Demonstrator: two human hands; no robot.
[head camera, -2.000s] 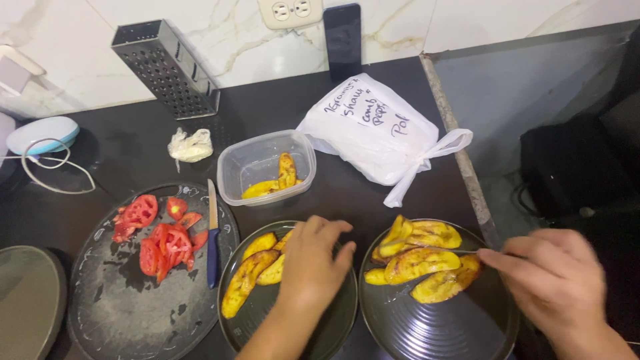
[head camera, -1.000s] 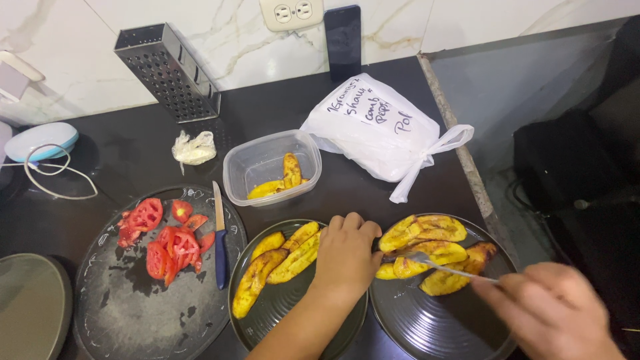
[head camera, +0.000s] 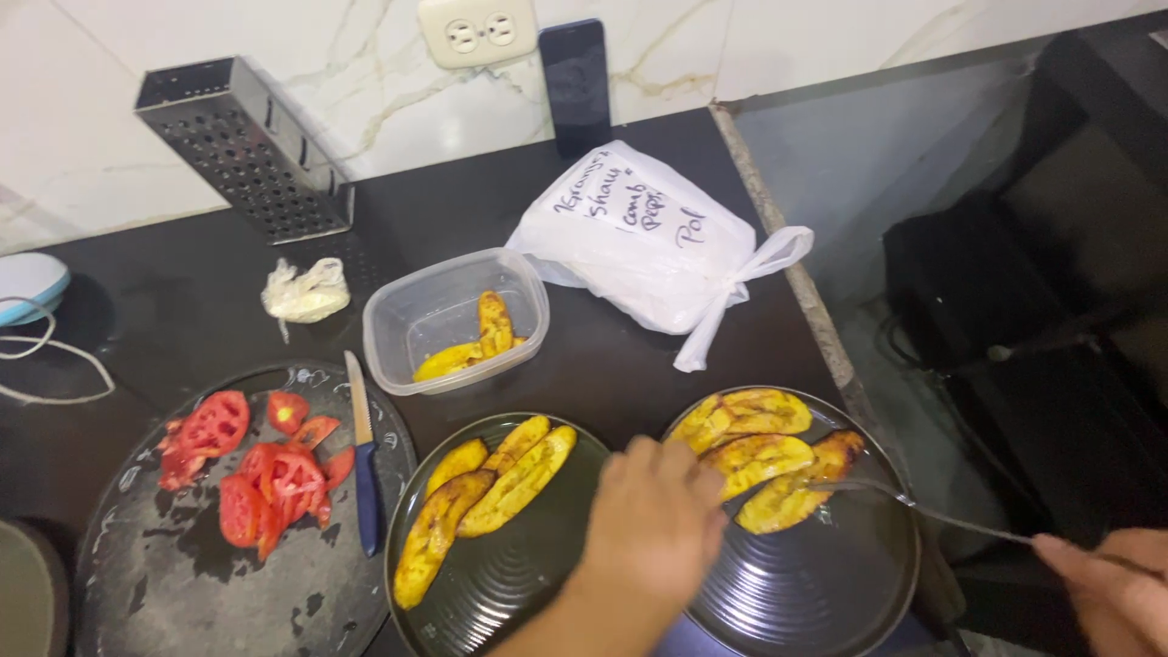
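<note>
My right hand, at the right edge, grips the handle of a metal fork. The fork's head rests against the fried plantain slices on the right dark plate. My left hand is over the gap between the two plates, its fingertips by the plantain on the right plate; whether it touches a slice is hidden. Several plantain slices lie on the left dark plate. A clear plastic container behind holds a few more plantain pieces.
A round board at left carries sliced tomatoes and a blue-handled knife. Behind stand a box grater, a knotted clear bag, a tied white bag with writing and a phone against the wall.
The fork has shifted right from the middle slices to the right-hand slice on the right plate. My left hand has moved right from over the left plate, where it was two seconds ago.
</note>
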